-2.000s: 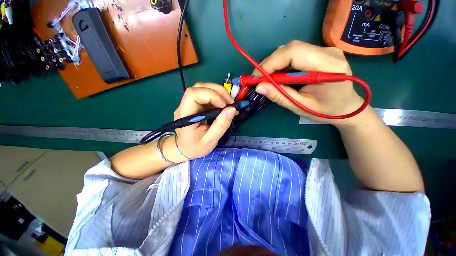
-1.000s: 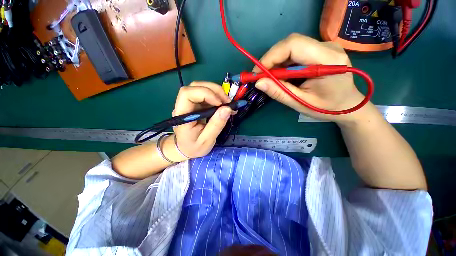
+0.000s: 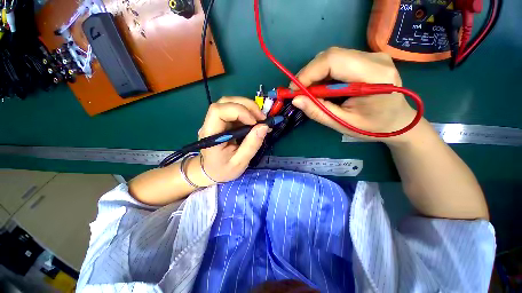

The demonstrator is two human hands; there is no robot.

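Note:
My left hand point(image 3: 232, 137) holds the black test probe point(image 3: 229, 136) between thumb and fingers, its tip end pointing right into a coiled black AV cable point(image 3: 280, 134). My right hand point(image 3: 358, 94) holds the red test probe point(image 3: 343, 90), its tip end pointing left at the bunched RCA plugs. The yellow plug point(image 3: 260, 102), white plug point(image 3: 267, 105) and red plug point(image 3: 277, 107) stand close together between my hands. The fingers partly hide the plugs and cable. I cannot tell whether the probe tips touch metal.
An orange-brown test board point(image 3: 166, 54) with a dark box point(image 3: 114, 57) and RCA sockets point(image 3: 59, 64) lies at upper left, beside a black cable heap point(image 3: 20, 68). The orange multimeter point(image 3: 409, 31) is at upper right. Steel rules point(image 3: 320, 166) lie along the green bench's near edge.
Both hands and probes rose slightly in the picture, then came back down a little. The black probe's wire loop behind my left hand has changed shape. Both grips are unchanged.

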